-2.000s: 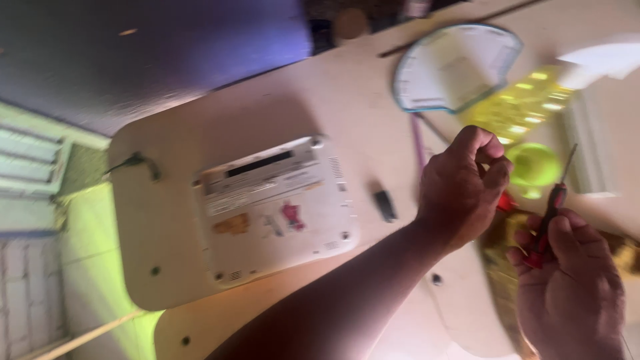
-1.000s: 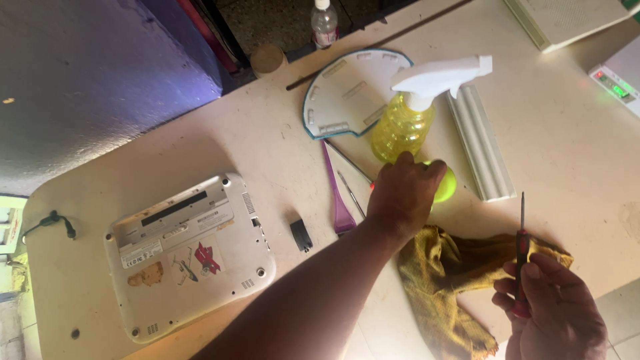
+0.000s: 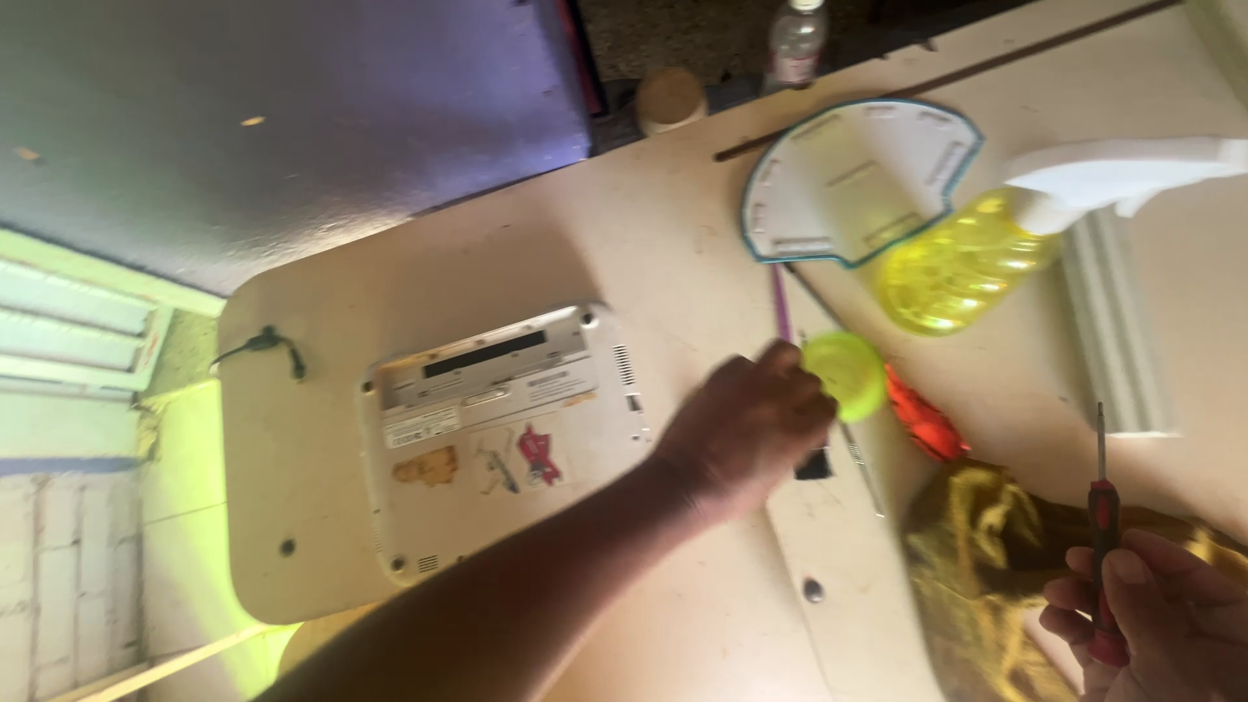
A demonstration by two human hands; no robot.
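My left hand point(image 3: 751, 429) reaches across the table, blurred, with its fingers curled at the left edge of a lime-green round dish point(image 3: 846, 375); whether it grips anything is unclear. Below its fingers a small black object point(image 3: 813, 464) is partly hidden. Upright in my right hand point(image 3: 1136, 604) is a small red-and-black screwdriver point(image 3: 1102, 522), its tip pointing up. A white laptop point(image 3: 600, 409) lies underside up to the left, with an open battery bay and stickers. A red object point(image 3: 924, 414) lies right of the dish. A purple tool point(image 3: 782, 304) shows above my left hand.
A yellow spray bottle point(image 3: 960, 263) and a fan-shaped panel point(image 3: 858, 180) are beyond the dish. At right lie a pale ridged bar point(image 3: 1121, 331) and a brownish-yellow cloth point(image 3: 975, 575). A short black cable point(image 3: 268, 341) is at far left; a clear bottle point(image 3: 798, 44) stands past the table edge.
My left hand has moved left relative to the spray bottle, towards the small black object. The screwdriver stays in my right hand. The view has shifted.
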